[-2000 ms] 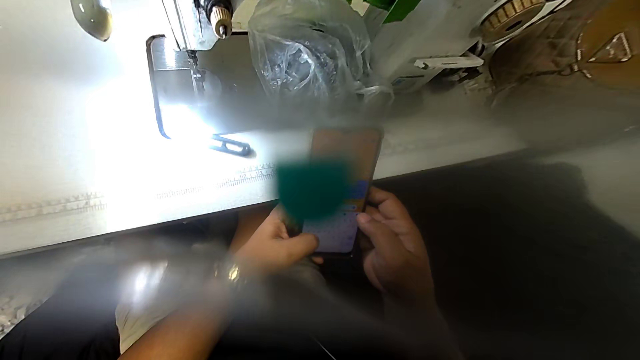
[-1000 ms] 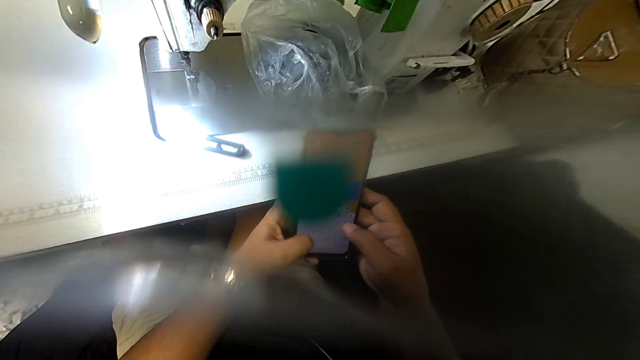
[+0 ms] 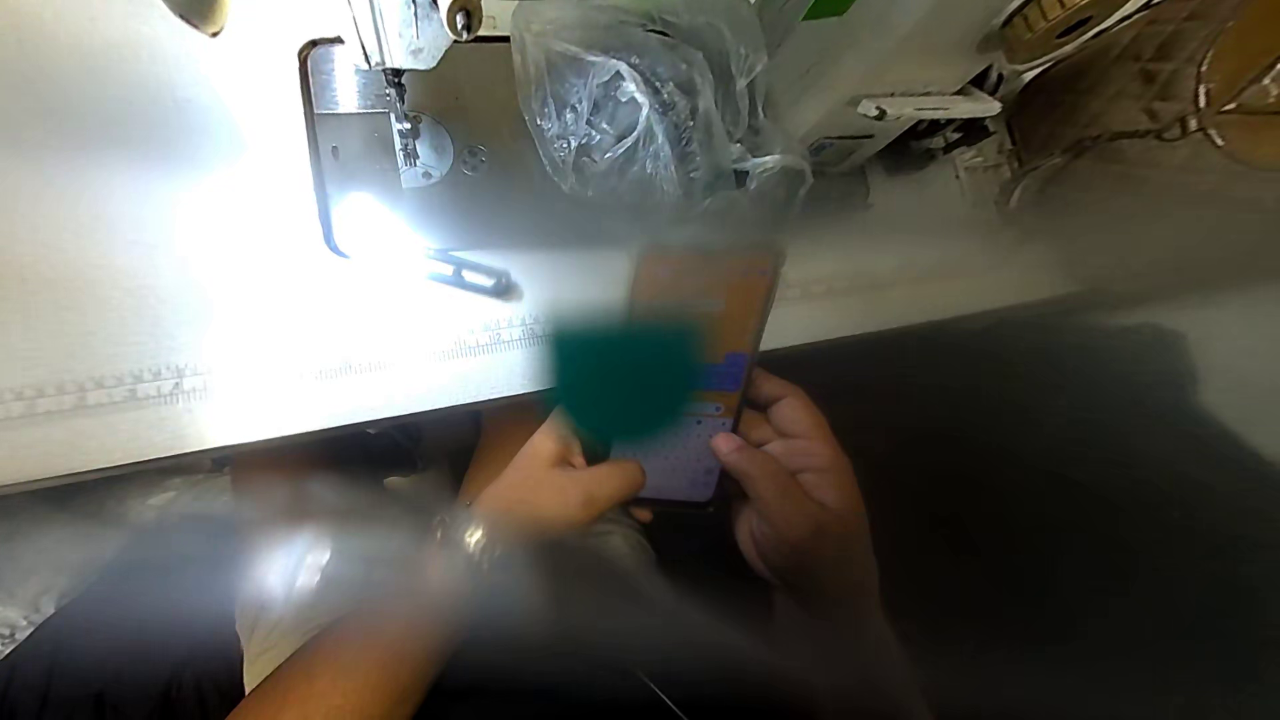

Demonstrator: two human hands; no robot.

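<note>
A smartphone (image 3: 680, 460) is upright between both hands over the table's front edge, its lit screen showing an on-screen keyboard at the bottom. My left hand (image 3: 560, 480) grips its lower left side, thumb over the keyboard. Around the lower right side are the fingers of my right hand (image 3: 800, 480), with that thumb at the keyboard's right edge. A blurred green shape covers part of the phone and of my left fingers. Shiny bands are on my left wrist.
Behind the phone stands a sewing machine, its presser foot (image 3: 408, 140) over the needle plate (image 3: 430, 155). A clear plastic bag (image 3: 640, 110) lies on the machine bed. A dark clip-like tool (image 3: 470, 274) and a printed ruler strip (image 3: 490, 340) are on the white table (image 3: 100, 310).
My right thumb has shifted a little at the phone's right edge between frames. Both hands have kept hold of the phone.
</note>
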